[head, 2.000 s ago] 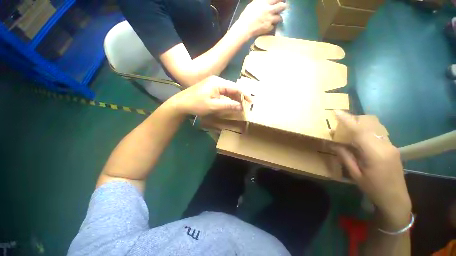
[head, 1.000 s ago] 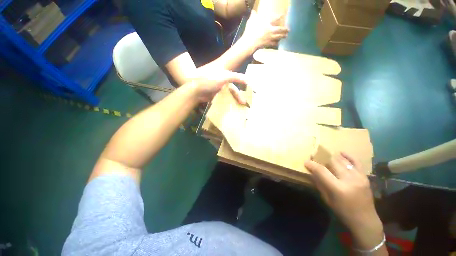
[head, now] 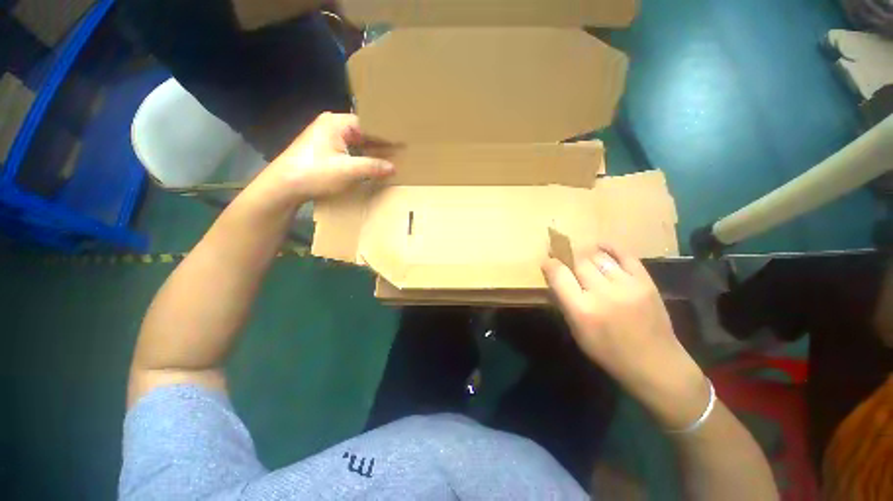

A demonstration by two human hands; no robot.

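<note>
A brown cardboard box blank (head: 480, 220) lies on a stack of blanks (head: 460, 296) at the table edge. Its front panel lies nearly flat, with a dark slit at the left. A strip (head: 490, 164) stands or slopes behind it, and a large panel with cut corners (head: 490, 83) extends beyond. My left hand (head: 328, 166) grips the left end of the strip between thumb and fingers. My right hand (head: 617, 303) holds a small upright tab (head: 560, 245) at the panel's right side with its fingertips.
The dark green table (head: 725, 127) extends right, with a pale round post (head: 803, 191). A person's dark clothing (head: 215, 68) and a white chair (head: 191, 132) are at upper left, beside blue shelving (head: 44, 176). A red object (head: 759, 382) is at lower right.
The view has shifted and the blank now appears squarer to me. My left hand has moved from the lifted left corner onto the strip's left end. My right hand remains at the small tab.
</note>
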